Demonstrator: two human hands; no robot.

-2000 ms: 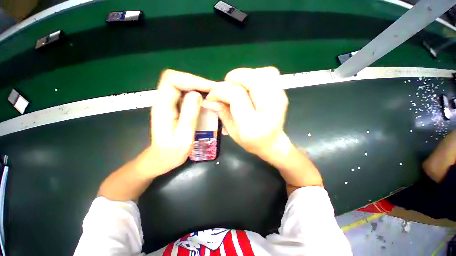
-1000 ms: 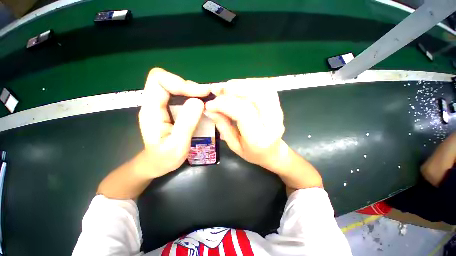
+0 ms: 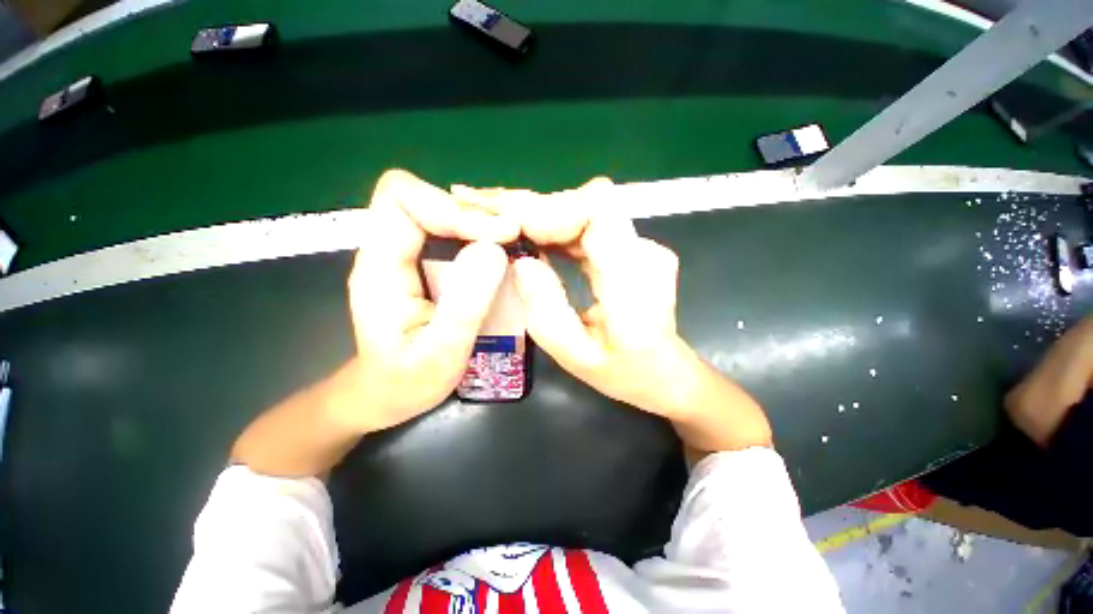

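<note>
A black phone-shaped unit (image 3: pixel 494 371) is held above the bench. It has a pale face, a blue band and a pink-white patterned lower part. My left hand (image 3: pixel 414 306) grips its left side and upper part, thumb on the face. My right hand (image 3: pixel 611 300) has its thumb and fingers pinched at the top right corner, where a dark bit of the frame shows. The fingertips hide most of the top edge, and I cannot tell whether a small piece is between them.
Similar units lie on the green conveyor (image 3: pixel 360 144) beyond the white strip (image 3: pixel 719 192). A grey post (image 3: pixel 947 96) crosses at upper right. Small white pieces (image 3: pixel 1019 258) are scattered on the dark bench (image 3: pixel 767 276). Another person's arm (image 3: pixel 1055 384) is at right.
The units on the conveyor have moved left, and one has come out from behind the post. My right hand's fingers and thumb have shifted at the unit's top corner; the unit sits slightly lower.
</note>
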